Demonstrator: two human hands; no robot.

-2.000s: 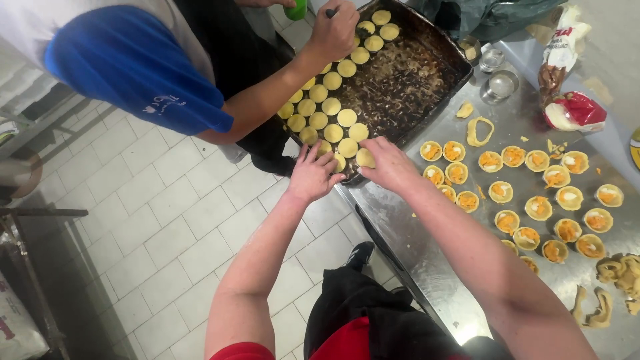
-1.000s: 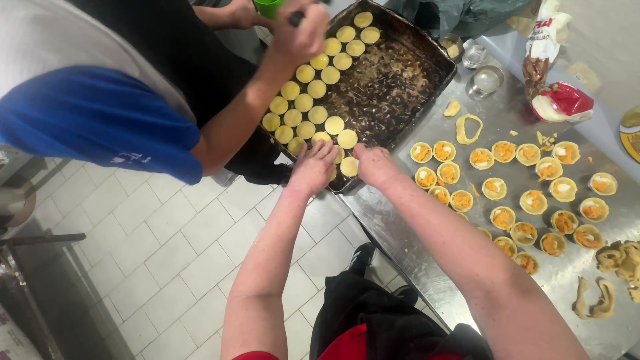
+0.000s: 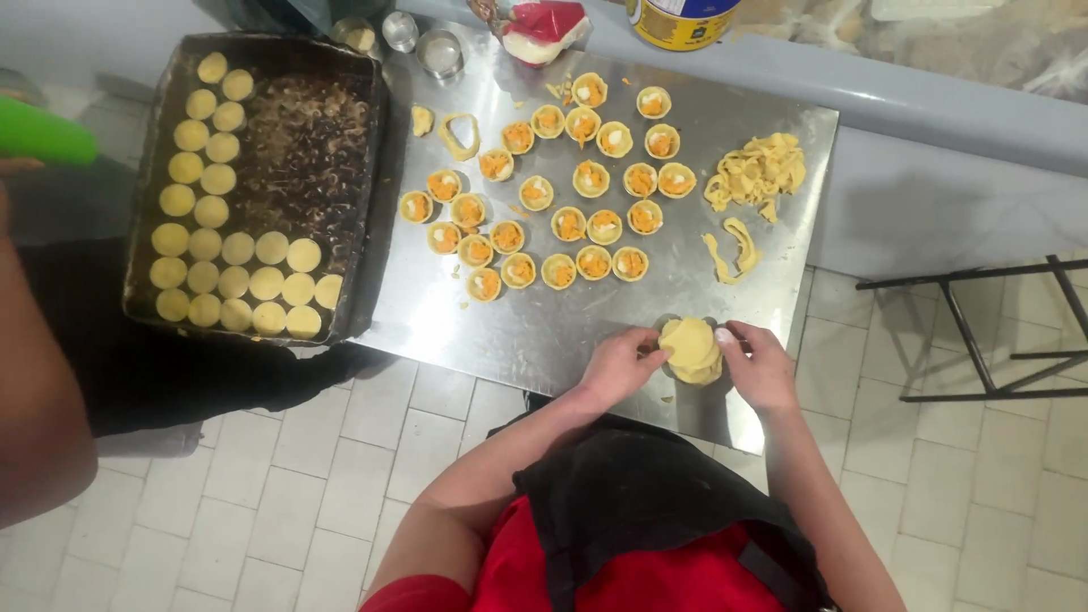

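A stack of thin dough rounds [image 3: 690, 350] lies near the front edge of the steel table [image 3: 510, 331]. My left hand [image 3: 625, 365] pinches its left side, and my right hand [image 3: 758, 365] touches its right side with thumb and fingers. Beyond them stand several small dough cups [image 3: 630, 263] with shredded orange filling and white bits. Dough scraps [image 3: 756, 174] are heaped at the right, with a curved dough strip [image 3: 733, 251] below. On the left, a dark baking tray [image 3: 361, 212] holds rows of pale round pieces [image 3: 266, 283] in small moulds or cases.
Round metal cutters [image 3: 439, 54], a red and white packet [image 3: 544, 32] and a yellow and blue tin [image 3: 682, 24] are along the back. A co-worker's arm [image 3: 38, 399] is at the far left, near a green object [image 3: 47, 132]. A black metal frame [image 3: 977, 336] stands at right.
Both my hands have moved right, from the tray's near edge to the stack of dough rounds. The view has swung right. The co-worker's hand is no longer over the tray.
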